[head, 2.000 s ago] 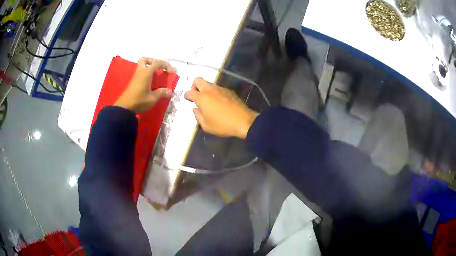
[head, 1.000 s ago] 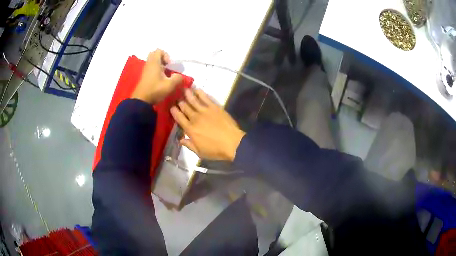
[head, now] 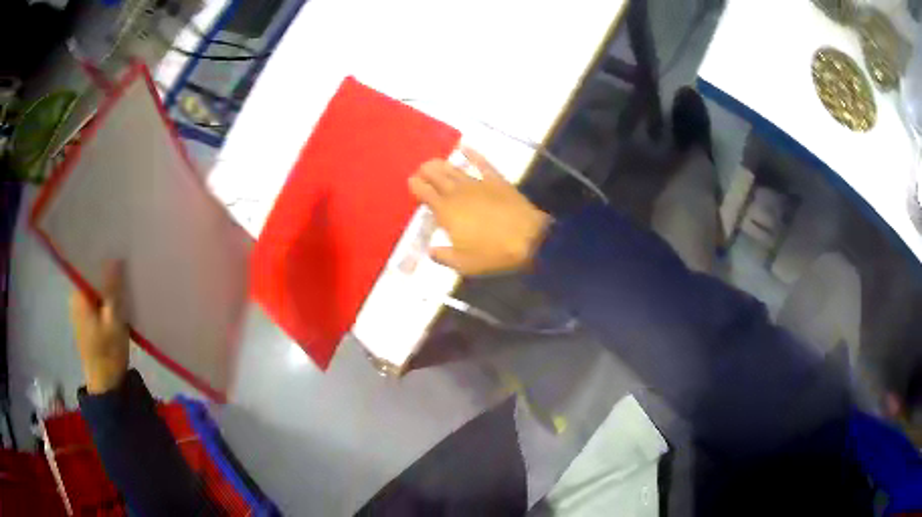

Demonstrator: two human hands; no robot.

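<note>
My left hand (head: pixel 103 328) grips the lower left edge of a panel (head: pixel 152 222), held up at the left with its pale grey reverse and red border showing. The panel is slightly blurred. My right hand (head: pixel 485 217) touches the right edge of a red panel (head: pixel 349 202) that lies face up on the white side table (head: pixel 485 50); its fingers are partly spread. The red panel's lower corner sticks out past the table edge. How many panels lie there I cannot tell.
Stacked red panels (head: pixel 91 454) stand at the lower left beside a blue edge. A grey cable (head: pixel 505 321) loops off the side table's edge. A blue-edged white bench (head: pixel 773 66) at the upper right holds dishes of brass-coloured fasteners (head: pixel 843 89). A person's legs and shoe show between.
My left hand has left the side table and moved left and down, with a panel in it, reverse side showing. My right hand has stayed at the red panel's edge. The view has shifted.
</note>
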